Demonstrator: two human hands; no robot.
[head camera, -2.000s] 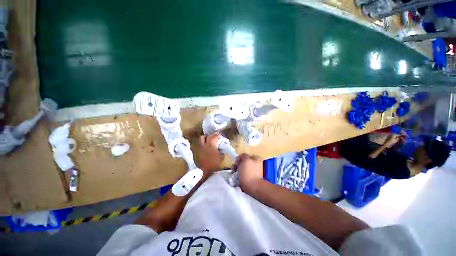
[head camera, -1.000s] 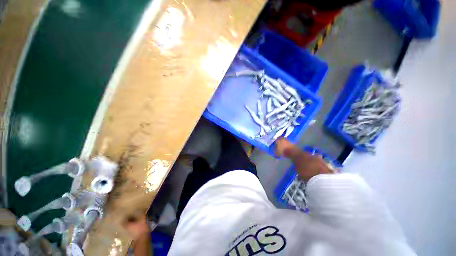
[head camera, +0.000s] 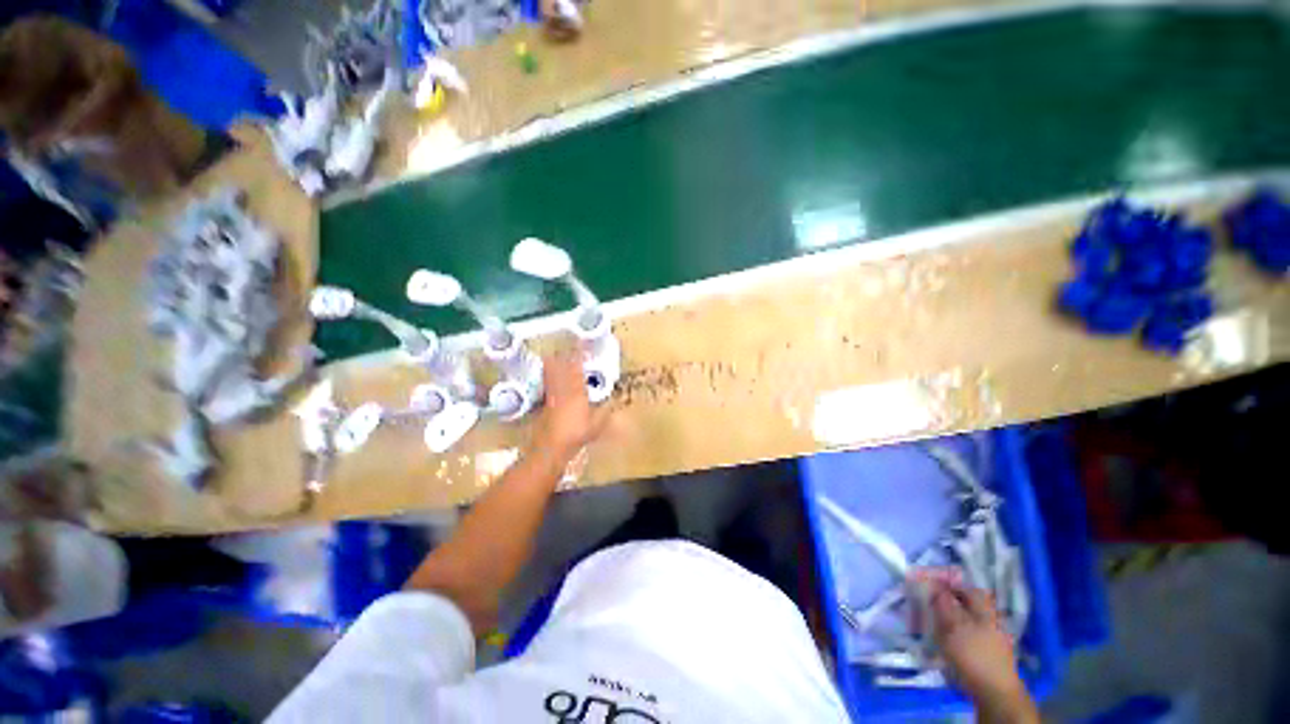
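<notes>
Three grey-white arm assemblies stand in a row at the bench edge, their slim arms and oval ends reaching over the green belt: a left one (head camera: 432, 361), a middle one (head camera: 507, 365) and a right one (head camera: 594, 347). Two more oval ends point toward me on the bench side. My left hand (head camera: 570, 403) has its fingers around the near side of the right assembly's body. My right hand (head camera: 965, 622) is low in the blue bin (head camera: 828, 594) of slim pale levers. One long lever (head camera: 866, 535) meets its fingertips; whether it is gripped is unclear.
Grey-white parts (head camera: 219, 283) are heaped at the bench's left end. Blue knobs or clips (head camera: 1139, 269) lie piled on the right of the bench. The green conveyor belt (head camera: 736, 184) runs behind. Across it are more pale parts (head camera: 333, 135). Part of a person shows at the left edge (head camera: 64, 580).
The view has swung back to the bench from the floor bins. My left hand is now at the right assembly. My right hand, earlier near the bin's rim, is now inside the bin.
</notes>
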